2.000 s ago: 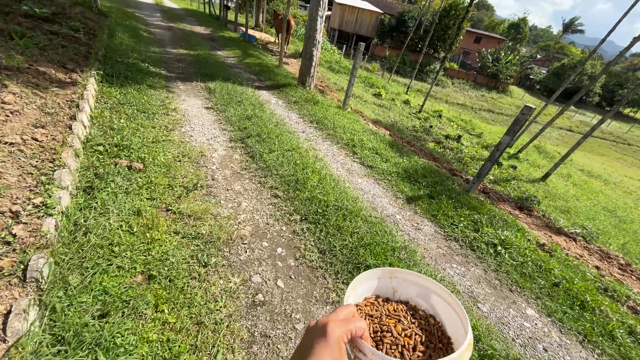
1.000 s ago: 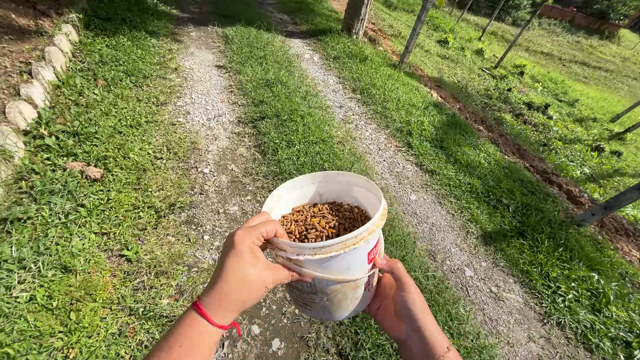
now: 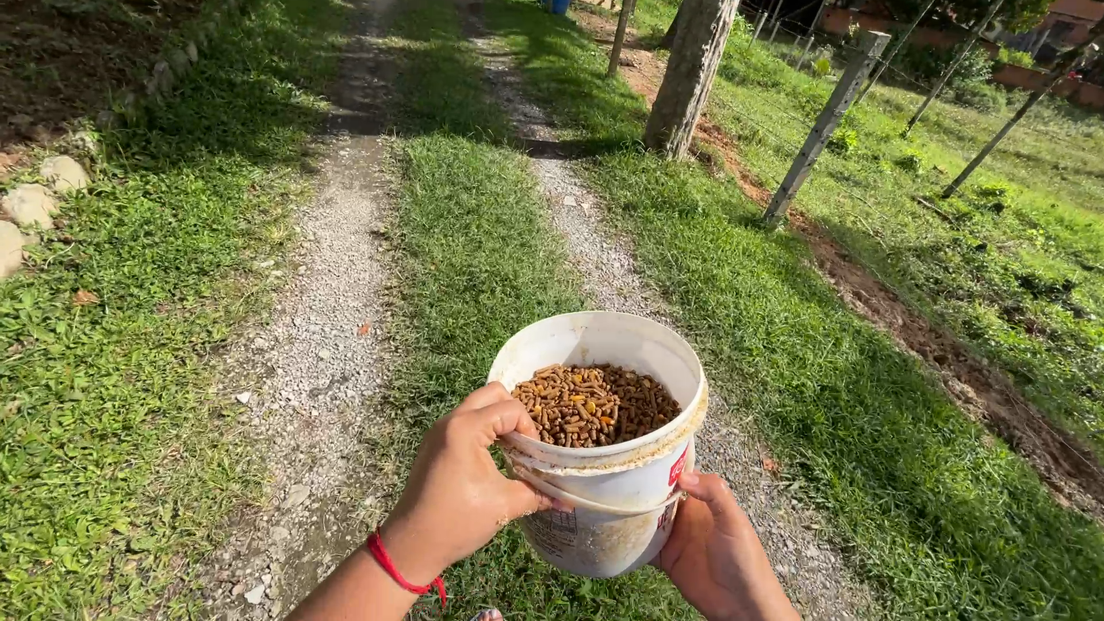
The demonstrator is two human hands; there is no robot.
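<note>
A white plastic bucket (image 3: 595, 526), smeared with dirt and bearing red and dark print, is held upright low in the middle of the view. Brown feed pellets (image 3: 595, 405) with some yellow bits partly fill it. My left hand (image 3: 466, 474), with a red cord on the wrist, grips the rim, fingers over the edge and thumb on the outer wall. My right hand (image 3: 711, 539) holds the lower right side, its thumb by the thin handle (image 3: 604, 503); its other fingers are partly hidden behind the bucket.
Two gravel tracks (image 3: 332, 293) run ahead with a grass strip (image 3: 470, 233) between them. Pale stones (image 3: 30, 205) edge the left side. To the right stand a tree trunk (image 3: 690, 82), a leaning fence post (image 3: 824, 129) with wires, and a strip of bare soil (image 3: 940, 362).
Two seconds ago only my left hand showed at the bucket's rim; my right hand has since come onto its side. The view has moved forward along the track.
</note>
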